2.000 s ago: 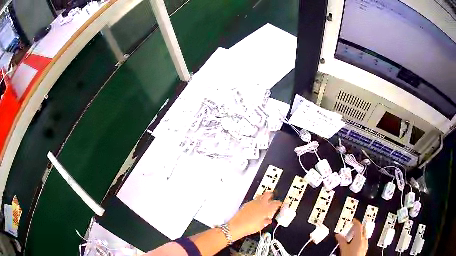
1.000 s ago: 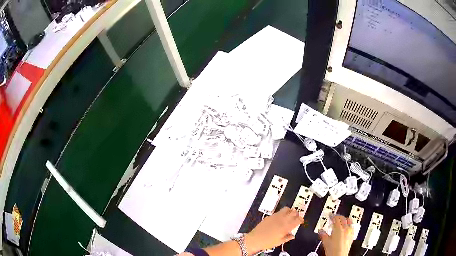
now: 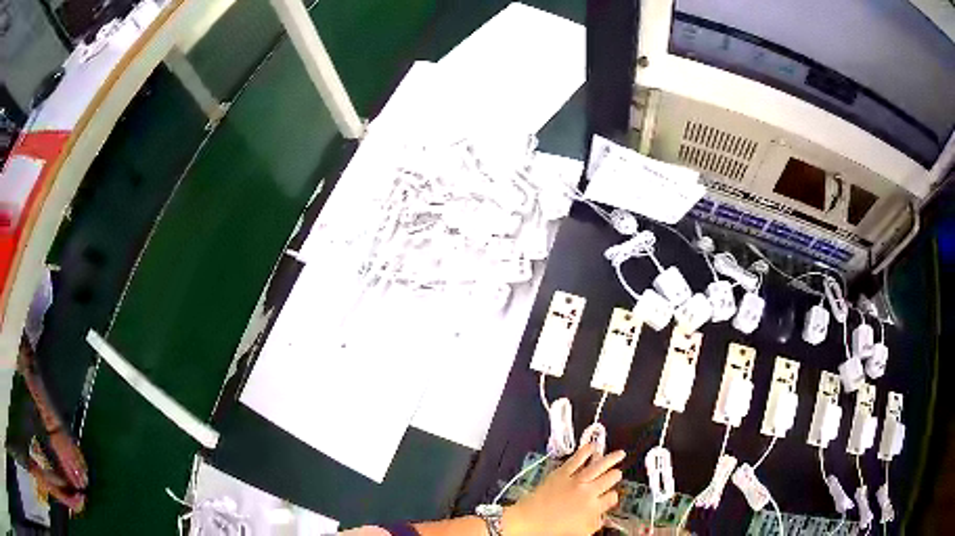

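Sockets (image 3: 560, 333) stand in a row on the black bench top, with white adapters (image 3: 735, 400) plugged in. Tied white cord coils (image 3: 660, 473) hang below them towards a green connection board (image 3: 780, 522) at the lower edge. My left hand (image 3: 565, 497), with a bracelet or watch at the wrist, is over the board's left part. Its fingertips are at a cord coil (image 3: 594, 438) below the second socket; whether they grip anything is hidden. My right hand is not clearly in view; the picture's lower edge cuts off this area.
A tangled adapter pile (image 3: 450, 225) lies on white paper (image 3: 335, 387) at centre. More adapters (image 3: 693, 310) with coiled cords lie between sockets and the beige tester (image 3: 723, 152). A white divider bar (image 3: 152, 387) crosses the green conveyor. Another person's hands (image 3: 63, 471) are at far left.
My left hand has moved down from the sockets to the cords and board. My right hand has left the socket row. The view has shifted, showing more of the board; another person's hands have appeared left.
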